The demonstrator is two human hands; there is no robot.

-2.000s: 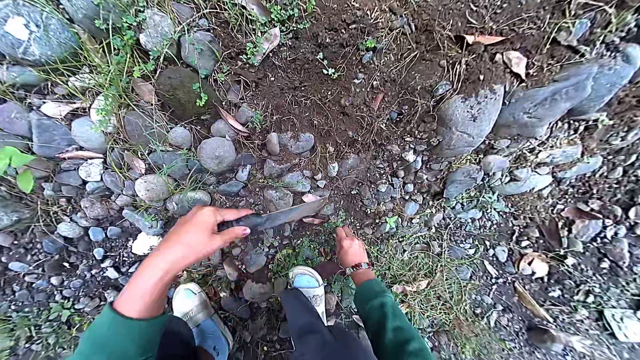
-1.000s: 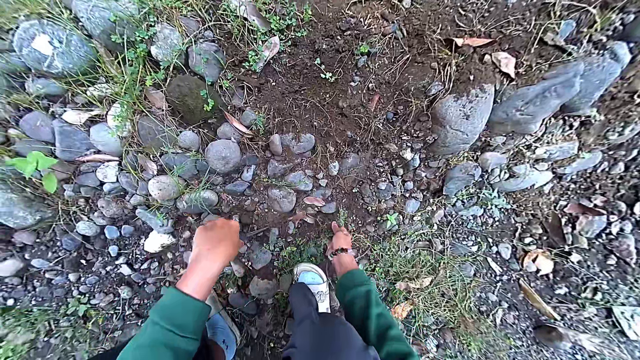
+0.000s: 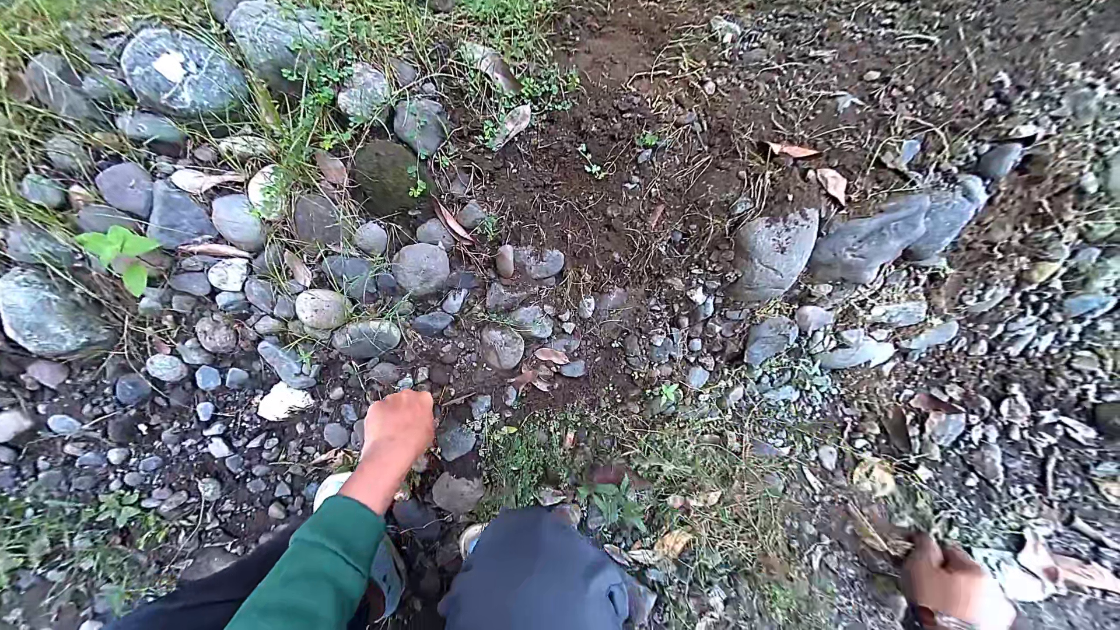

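Observation:
My left hand (image 3: 398, 424) is closed in a fist above the pebbles, left of centre. The knife held in it in the first earlier frame cannot be made out plainly; the fist keeps the same closed grip. At the lower right my right hand (image 3: 954, 582) is blurred, with its fingers curled beside dry grass and leaves (image 3: 875, 534). Whether it holds any of them cannot be told. Low green weeds (image 3: 529, 455) grow between the two hands, just in front of my raised knee.
Rounded stones (image 3: 420, 269) and pebbles cover the left side. Larger grey rocks (image 3: 774, 254) line the right of a patch of dark soil (image 3: 604, 210). Below the fist are my shoe (image 3: 387, 573) and my knee (image 3: 538, 569). Fallen leaves (image 3: 551, 356) are scattered about.
My right hand has moved from the weeds near my foot far to the right and down. The knife blade, plain two seconds ago, no longer shows clearly. My left hand stays over the pebbles.

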